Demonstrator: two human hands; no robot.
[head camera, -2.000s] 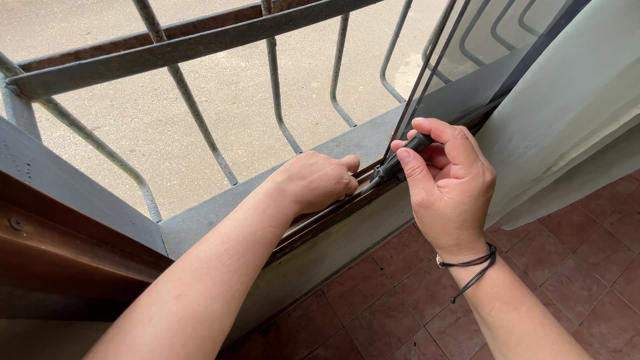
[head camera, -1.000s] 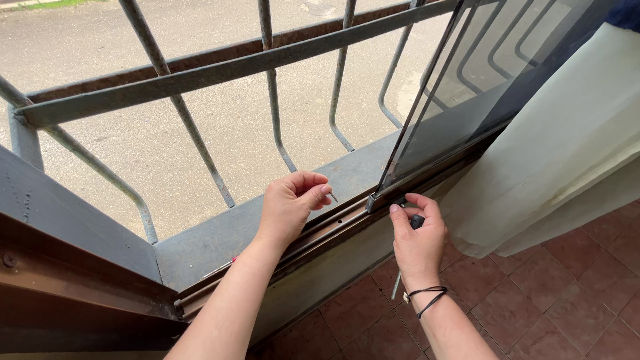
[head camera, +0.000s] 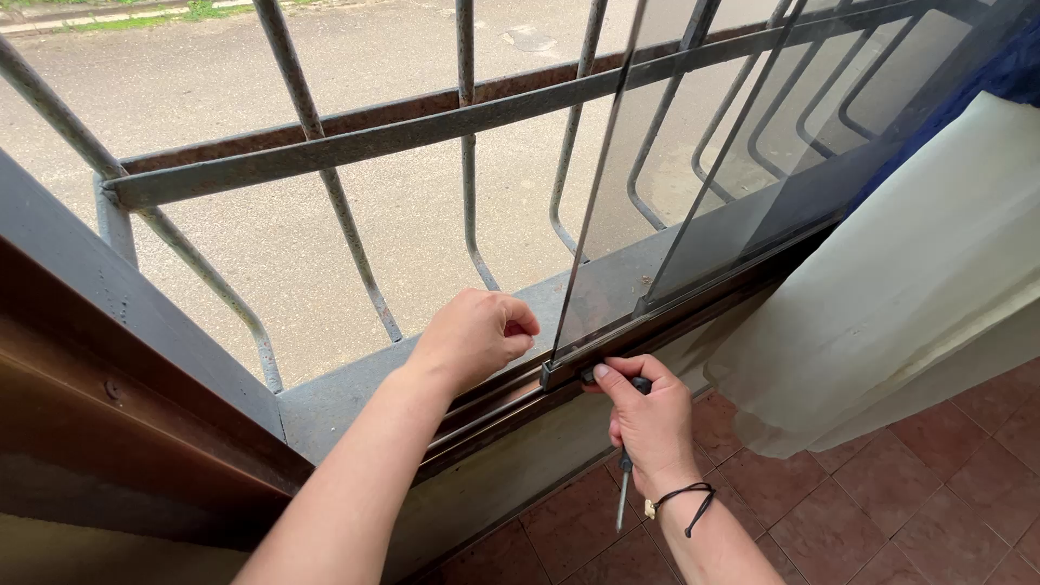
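My right hand (head camera: 650, 414) holds a screwdriver (head camera: 624, 487) with its shaft pointing down, while its thumb and forefinger pinch a small dark piece (head camera: 590, 375) beside the lower corner of the sliding glass pane (head camera: 597, 268). My left hand (head camera: 479, 337) is above the brown metal window track (head camera: 487, 416), left of the pane's edge, with its fingers curled. Whether anything small sits between those fingertips cannot be seen. A dark end cap (head camera: 547, 374) covers the pane's bottom corner.
Outside the sill (head camera: 333, 410) stand grey metal window bars (head camera: 467, 179). A second glass pane (head camera: 731, 211) is behind the first. A pale curtain (head camera: 894, 292) hangs at the right over red floor tiles (head camera: 861, 487). The brown window frame (head camera: 122, 390) rises at the left.
Two seconds ago the screwdriver's tip was at the track by my left hand; now it points down from my right hand. The thin metal piece seen in my left fingers one second ago is no longer visible.
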